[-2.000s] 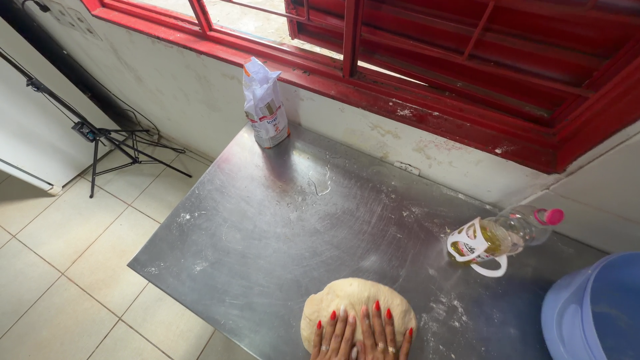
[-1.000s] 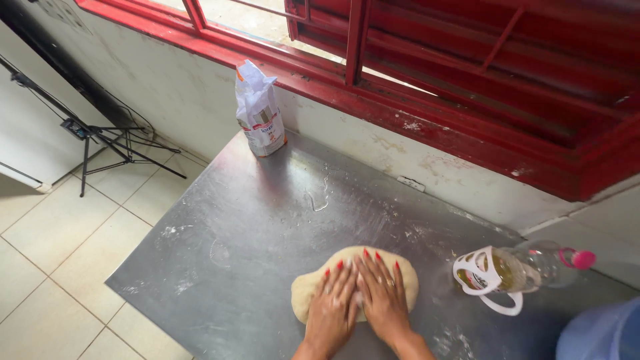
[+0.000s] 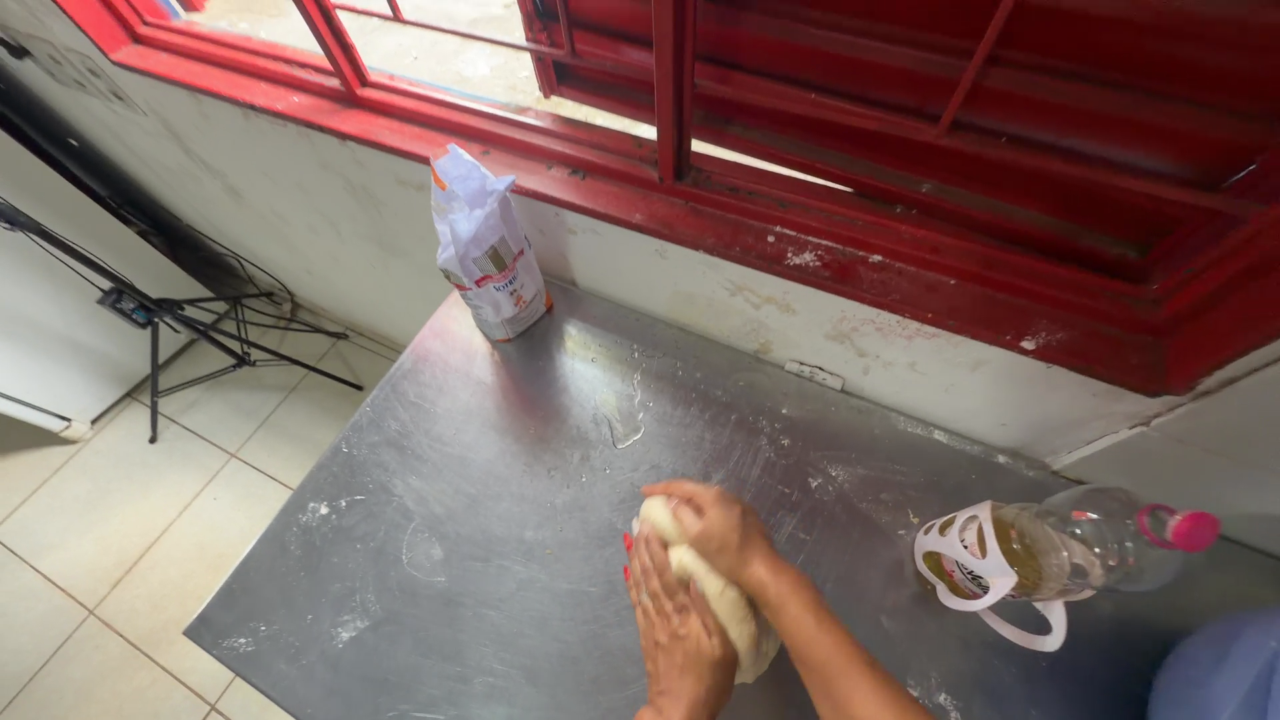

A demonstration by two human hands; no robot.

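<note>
A lump of pale dough [image 3: 735,610] lies on the stainless steel table [image 3: 480,520], folded into a long, narrow shape between my hands. Along its left side lies my left hand [image 3: 675,620], palm against the dough, red nails showing at the fingertips. My right hand [image 3: 715,530] curls over the far end of the dough and grips it, its fingertips partly hidden. Smears of flour and a small puddle of clear liquid mark the steel beyond the hands.
An opened paper flour bag [image 3: 490,260] stands at the far corner by the wall. At right are a plastic bottle with a pink cap [image 3: 1193,531], a white-handled jug of yellowish liquid [image 3: 1030,550] and a blue tub [image 3: 1225,670]. A black tripod [image 3: 200,325] stands on the floor.
Both hands lay flat on a broad, flattened piece of dough before. The dough is now folded up narrow, with my right hand curled over its far end and my left hand along its side.
</note>
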